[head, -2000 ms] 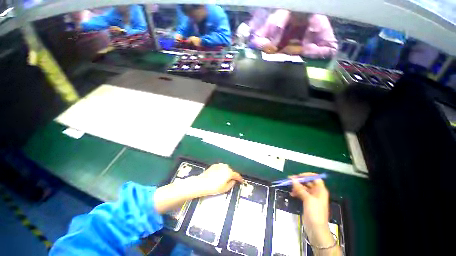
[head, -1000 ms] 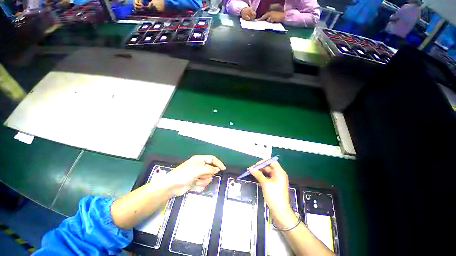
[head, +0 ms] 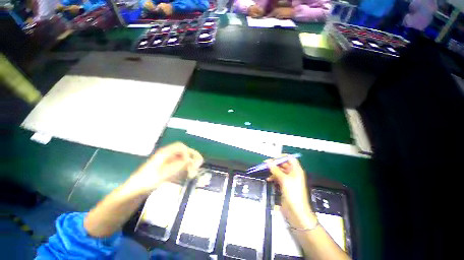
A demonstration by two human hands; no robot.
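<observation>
A black foam tray [head: 220,223] holds a row of several phone housings. One housing [head: 245,218] with a large white centre and black upper end lies in the middle. My left hand [head: 175,161] is above the tops of the leftmost housings, fingers pinched together and blurred; whether it holds something small, I cannot tell. My right hand [head: 288,177] holds slim blue-purple tweezers [head: 274,162] above the upper end of the tray, tip pointing left towards the middle housing's top. A thin band is on the right wrist.
A narrow white strip [head: 234,142] lies beside the long white edge [head: 305,143] of the recessed green surface, beyond the tray. A large white board [head: 107,111] is at left. A large black shape [head: 422,152] stands at right. People's hands and phone trays [head: 178,34] are across the bench.
My left hand has moved left, from near the second and third housings to the tops of the leftmost ones. My right hand still holds the tweezers. The camera view has shifted.
</observation>
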